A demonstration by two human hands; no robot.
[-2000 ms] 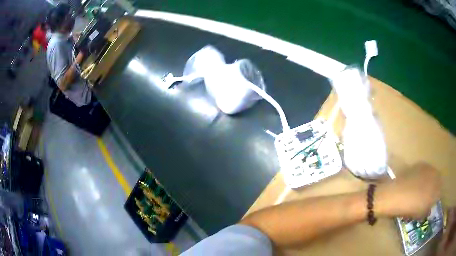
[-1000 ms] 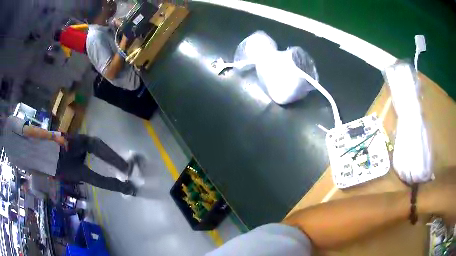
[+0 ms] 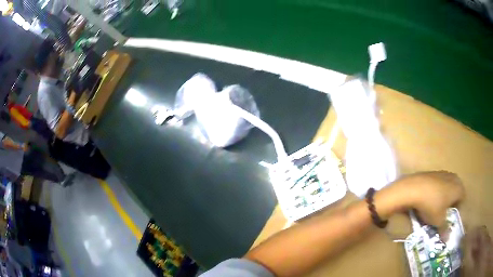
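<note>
An open white unit with a green circuit board (image 3: 432,257) lies at the lower right, cut off by the bottom edge. My left hand (image 3: 430,197), with a dark bead bracelet, is over its upper edge, fingers curled down; their grip is unclear. My right hand (image 3: 478,251) is blurred at the right edge, beside the unit, fingers mostly out of the picture. A second open unit (image 3: 308,181) lies at the cardboard mat's edge; its white cord runs to a bagged bundle (image 3: 219,116). Another bagged cord (image 3: 367,146) lies beside it, its white plug (image 3: 377,52) sticking out.
The cardboard mat (image 3: 432,130) lies over a dark bench (image 3: 178,178). A green conveyor (image 3: 302,32) with a white edge runs behind. A black bin of yellow-green parts (image 3: 165,254) stands below the bench's left side. A seated person (image 3: 54,103) works by a cardboard box (image 3: 108,86).
The view has swung, shifting the bench things left and down since one second ago. The unit under my left hand now shows more, and the hand's fingers are over its upper edge.
</note>
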